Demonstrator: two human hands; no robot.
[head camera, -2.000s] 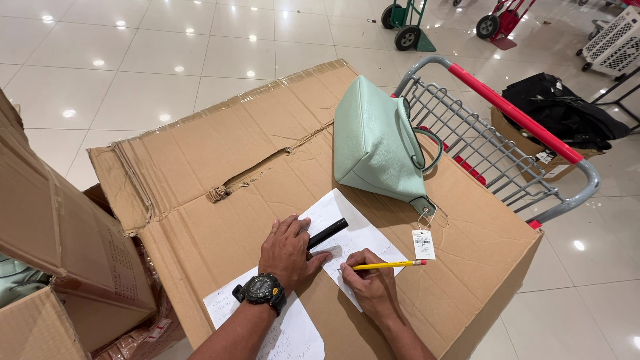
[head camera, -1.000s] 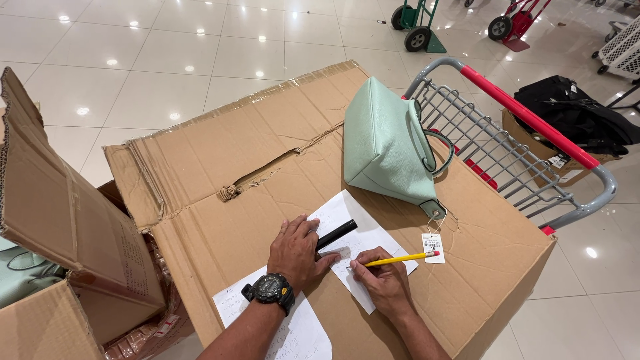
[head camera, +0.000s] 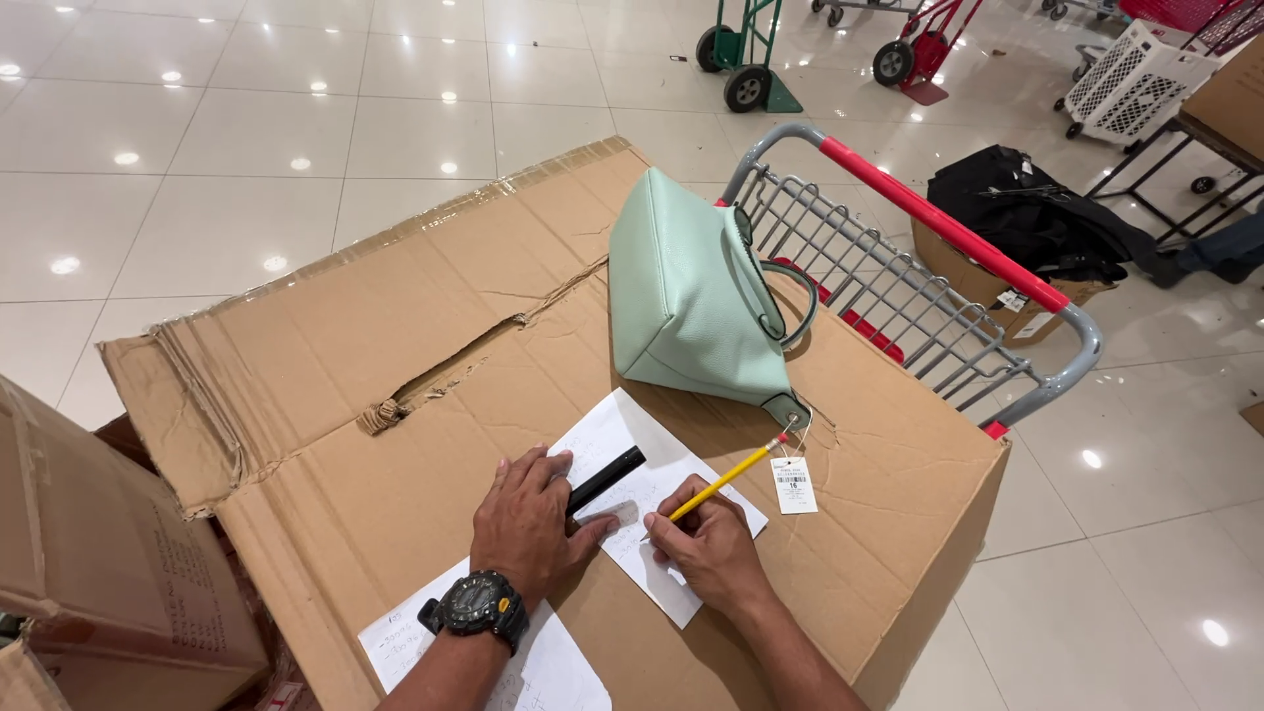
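My right hand (head camera: 706, 543) grips a yellow pencil (head camera: 726, 479), its point on a white sheet of paper (head camera: 681, 484) that bears handwriting. My left hand (head camera: 533, 518), with a black wristwatch above it, rests at that sheet's left edge and holds a black marker-like cylinder (head camera: 604, 481) under the thumb side. A second written sheet (head camera: 553, 657) lies beneath the left wrist. Beyond the hands a mint-green handbag (head camera: 681, 296) lies on its side, with a white price tag (head camera: 792, 485) strung to it. All of it rests on a large cardboard box (head camera: 849, 553).
A metal cart with a red handle (head camera: 938, 222) stands against the box's far right side. Another carton (head camera: 109, 533) is at the left. Farther off are a black heap (head camera: 1027, 212) on a box, hand trucks (head camera: 746, 59), a white crate (head camera: 1136, 84) and a person's leg (head camera: 1224, 242).
My right hand has moved slightly on the paper with the pencil. My left hand and the handbag keep their places on the box. A person's leg now shows at the right edge.
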